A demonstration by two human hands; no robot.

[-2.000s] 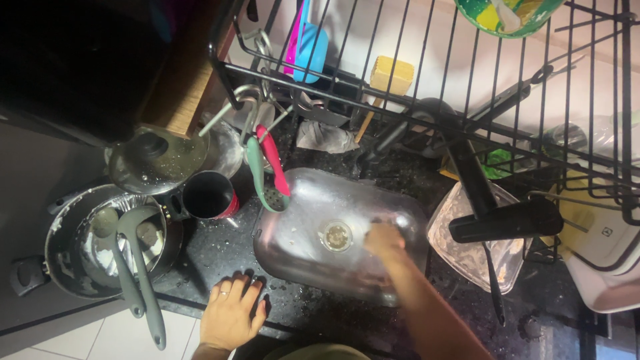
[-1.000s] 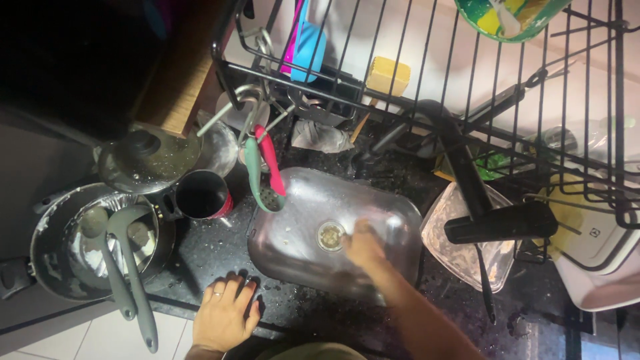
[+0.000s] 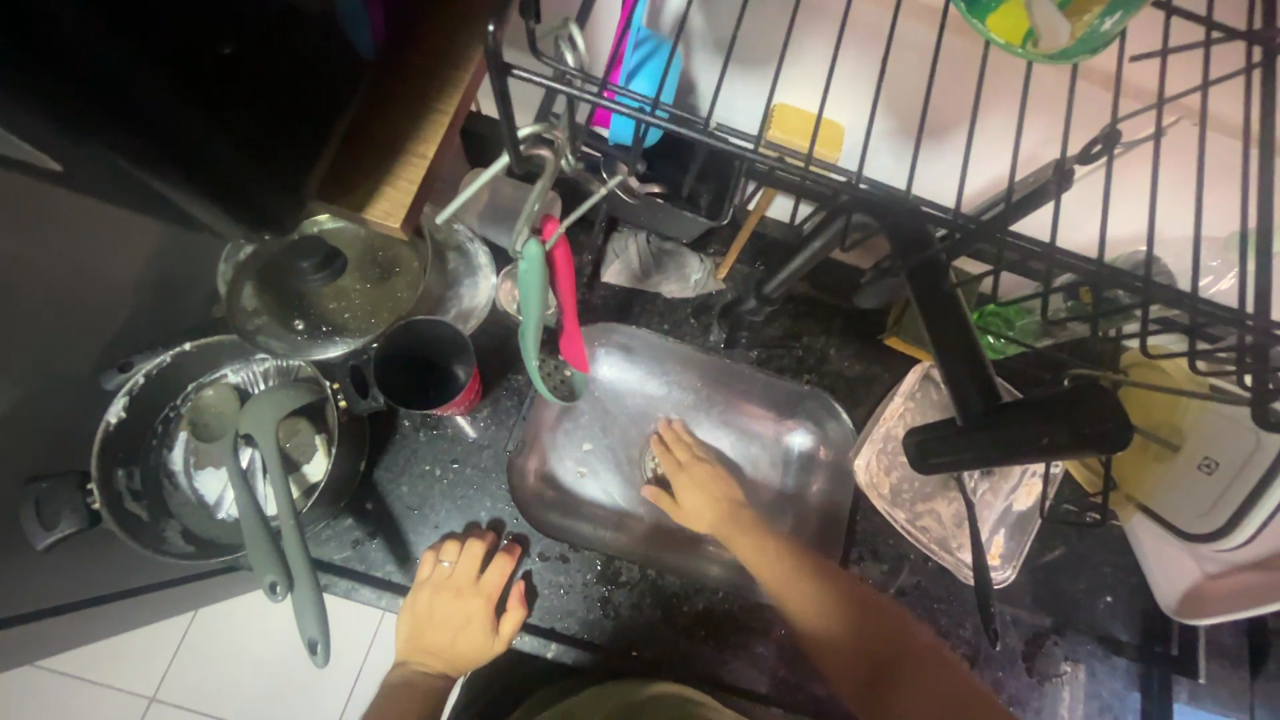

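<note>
My right hand (image 3: 697, 482) reaches into the stainless steel sink (image 3: 640, 375), its fingers extended over the drain strainer (image 3: 653, 468) and partly covering it. Whether the fingertips touch the strainer cannot be told. My left hand (image 3: 460, 600), with a ring on one finger, rests palm down on the front edge of the dark stone counter (image 3: 590, 600), fingers apart and holding nothing. A green slotted spoon (image 3: 540, 320) and a red-handled utensil (image 3: 567, 300) hang over the sink's back left corner. The black faucet (image 3: 1010, 430) stands at the right.
At the left are a pot (image 3: 130, 490) with grey utensils (image 3: 285, 490), a glass lid (image 3: 340, 300) and a red mug (image 3: 460, 392). A black wire rack (image 3: 870, 190) spans the back. A soiled plastic container (image 3: 910, 500) and a white lidded container (image 3: 1190, 480) stand at the right.
My right hand has moved left across the sink to the drain, and its fingers are now extended over the strainer. My left hand has stayed at the counter edge.
</note>
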